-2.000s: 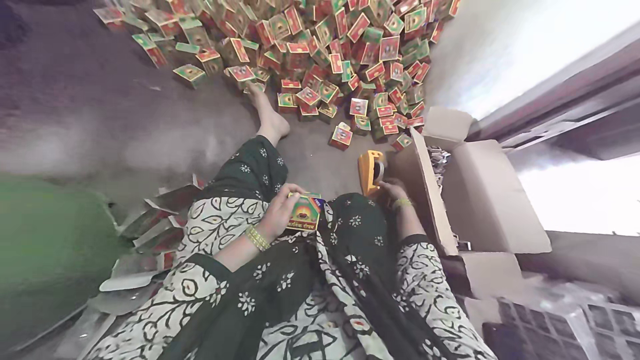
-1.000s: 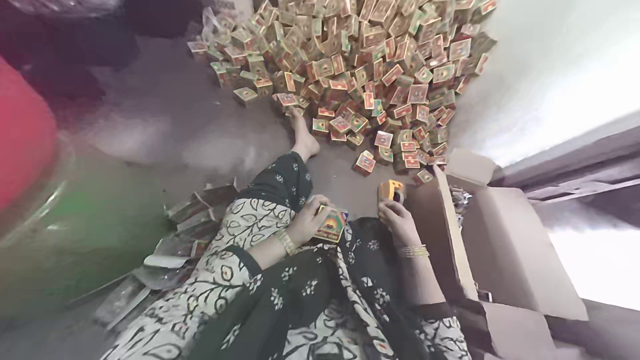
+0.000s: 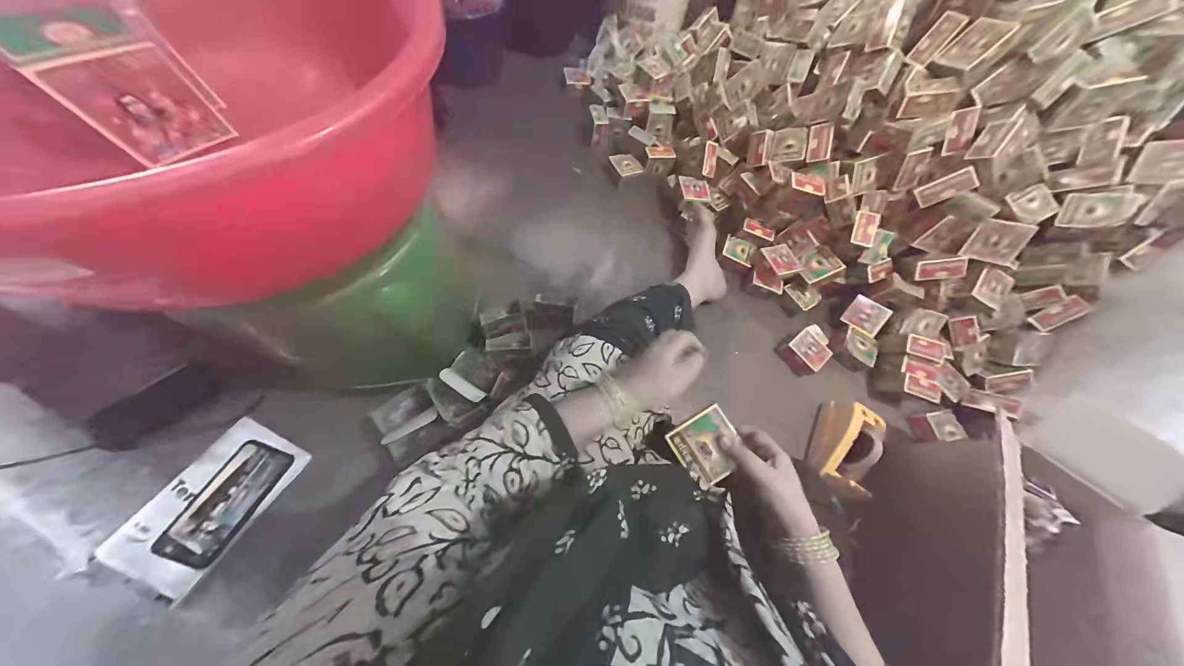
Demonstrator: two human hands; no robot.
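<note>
My right hand [image 3: 763, 472] grips a small printed cardboard box [image 3: 703, 444] by its right side, above my lap. The box has a green, red and yellow face. My left hand [image 3: 668, 365] is up and left of it, apart from the box, over my lower leg; its fingers are curled, and whether something small is inside them cannot be seen. A yellow tape dispenser [image 3: 844, 446] is at the right, between my right hand and a cardboard carton. Many similar small boxes [image 3: 999, 242] lie heaped beyond my bare foot.
An open cardboard carton [image 3: 1013, 555] stands at my right with crumpled material inside. On the left are a red plastic tub [image 3: 370, 176] over a green one [image 3: 370, 324], a white phone box [image 3: 203, 509] and clear plastic packaging [image 3: 444, 398] beside my leg.
My right hand has let go of the tape dispenser and now holds the small box. My left hand has released that box and moved away from it. The view has swung left.
</note>
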